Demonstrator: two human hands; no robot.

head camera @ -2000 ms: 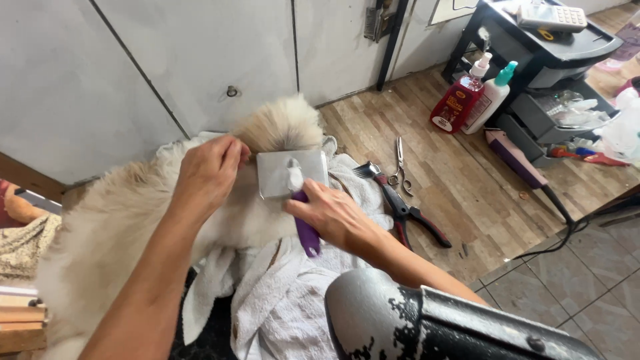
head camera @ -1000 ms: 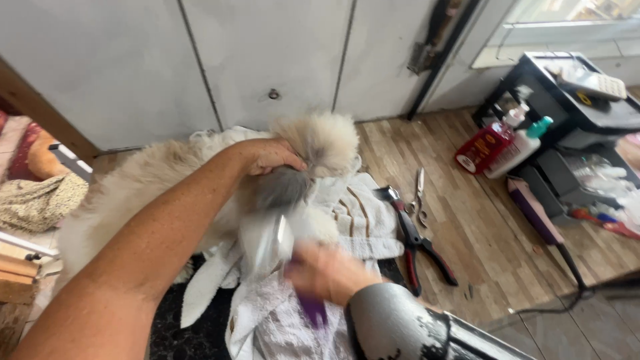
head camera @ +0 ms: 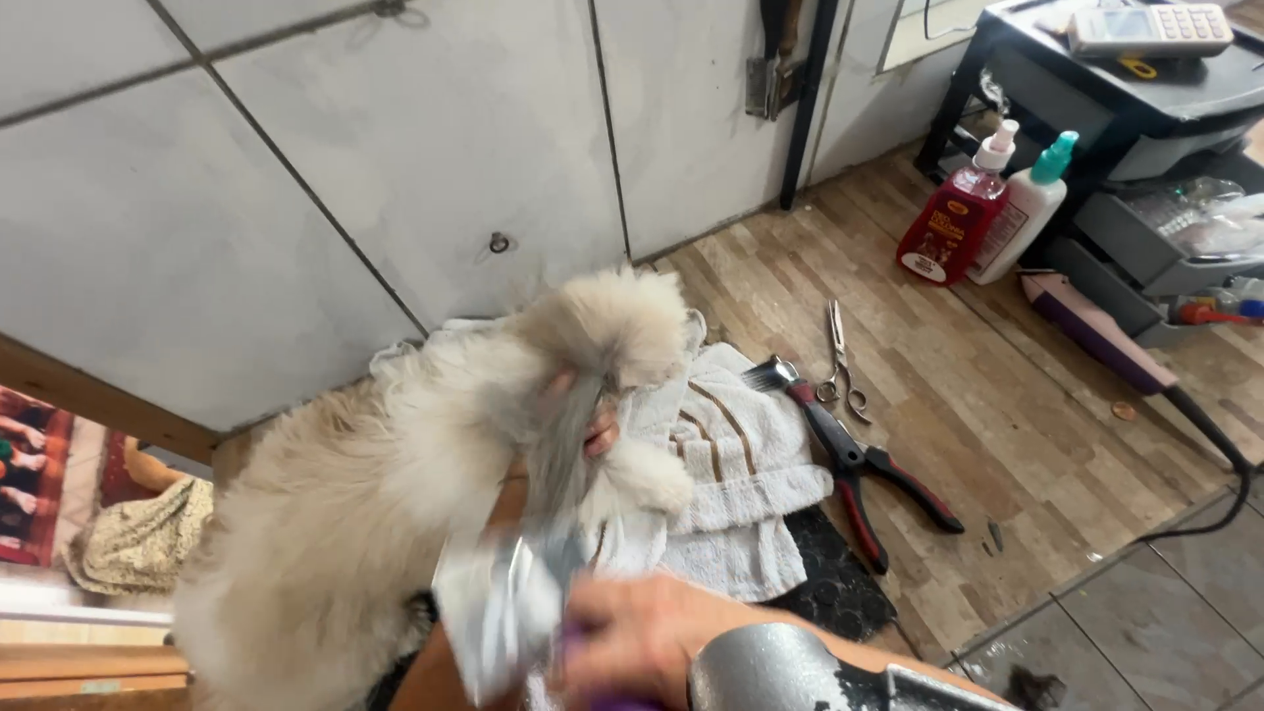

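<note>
A fluffy cream-coloured dog (head camera: 326,494) lies on a white towel (head camera: 741,464) by the tiled wall, its head (head camera: 622,326) at the upper middle. My right hand (head camera: 642,632), blurred, grips the purple handle of a slicker brush (head camera: 499,612) just below the dog's grey ear fur (head camera: 568,444). Beneath that fur is my left hand (head camera: 600,430), its fingers bent against the dog's head and mostly hidden by hair. A silver and black dryer nozzle (head camera: 760,667) juts in at the bottom, in front of my right forearm.
Thinning scissors (head camera: 837,365), a dematting comb (head camera: 790,380) and red-and-black nail clippers (head camera: 859,464) lie right of the towel. Farther right are a red spray bottle (head camera: 953,222), a white spray bottle (head camera: 1022,217), a corded hair clipper (head camera: 1096,331) and a black drawer unit (head camera: 1096,109).
My left hand has moved from on top of the dog to beneath its ear fur. The brush has moved down, away from the dog's head, still in my right hand.
</note>
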